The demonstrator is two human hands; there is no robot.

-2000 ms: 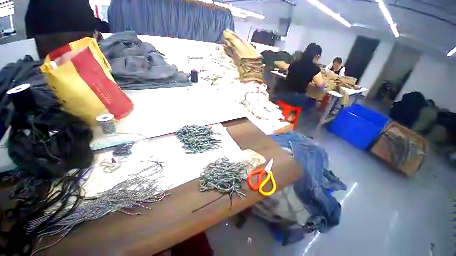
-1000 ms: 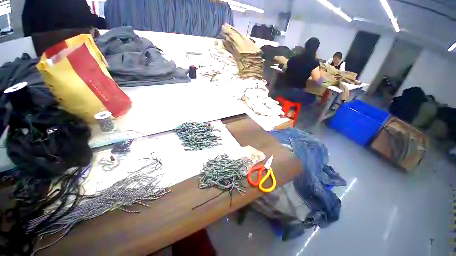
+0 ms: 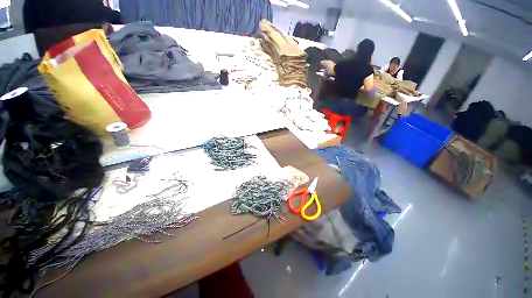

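Observation:
Neither of my hands is in the picture. Loose grey cords (image 3: 125, 224) lie fanned over the white sheet (image 3: 175, 201) and the brown table (image 3: 192, 253). Thicker black cords (image 3: 64, 233) lie at the left. One tangled grey-green heap of cords (image 3: 228, 152) is on the sheet. A second heap (image 3: 258, 196) lies nearer the table's right edge, with a few dark strands sticking out. Scissors (image 3: 305, 202) with one red-orange and one yellow handle lie right of it, blades pointing up. A small dark cluster (image 3: 140, 165) sits on the sheet.
Behind are a raised white board (image 3: 198, 119), a thread spool (image 3: 118, 134), a yellow and red shopping bag (image 3: 96, 81) and a black plastic bag (image 3: 49, 154). Denim clothing (image 3: 364, 204) hangs at the right edge. A blue crate (image 3: 417, 139) stands on the floor. People sit at a far table.
The camera view has shifted slightly, so the table and its things sit a little higher and further left. The seated person in black has moved an arm. The cords and scissors lie as before.

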